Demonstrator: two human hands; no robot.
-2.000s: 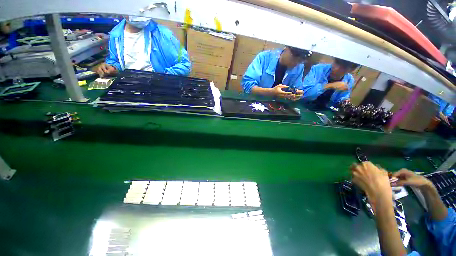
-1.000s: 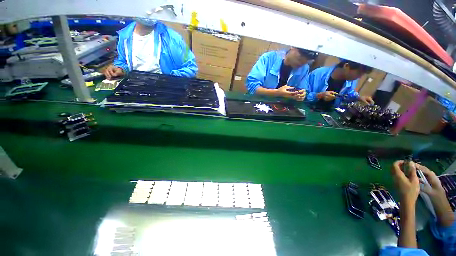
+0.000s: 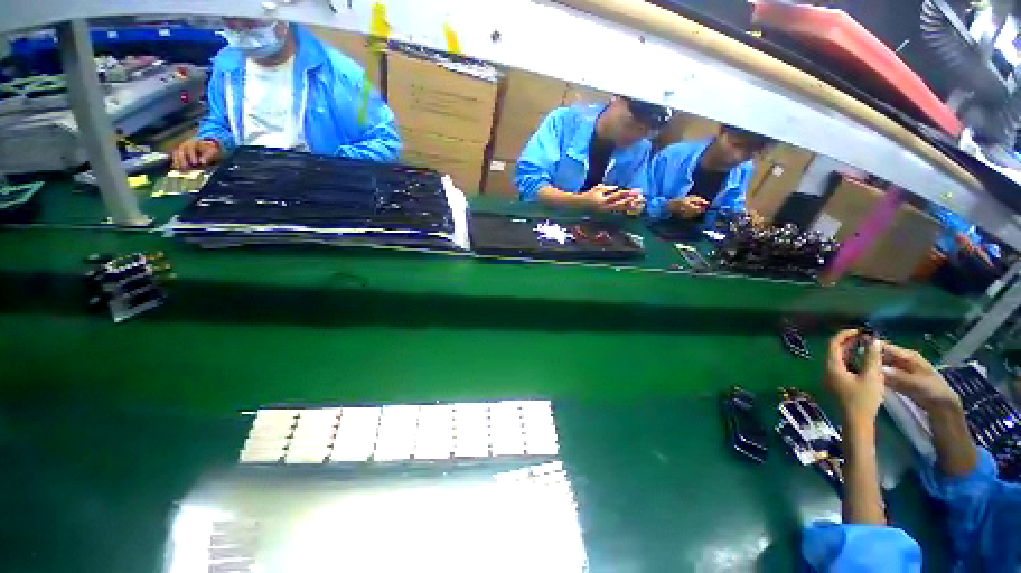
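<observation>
Neither of my hands is in view. Nearest in front of me lies a large shiny sheet [image 3: 381,520], glaring white, cut off by the bottom edge. Along its far edge runs a row of joined white rectangles [image 3: 397,433] with small dark marks between them. Small pale strips [image 3: 537,475] show at the sheet's right corner. More thin strips [image 3: 233,546] show at its left, washed out by glare.
At right, another person's hands [image 3: 868,369] hold a small dark part. Near them lie a black housing [image 3: 745,425] and display modules [image 3: 808,428]. More modules [image 3: 129,283] lie far left. Across the green bench are black trays [image 3: 319,193], a post [image 3: 96,123] and three seated workers.
The view has shifted slightly, so the sheet and bench things sit further left than a second ago. The neighbour's hands have moved from the modules up to a small part held between them.
</observation>
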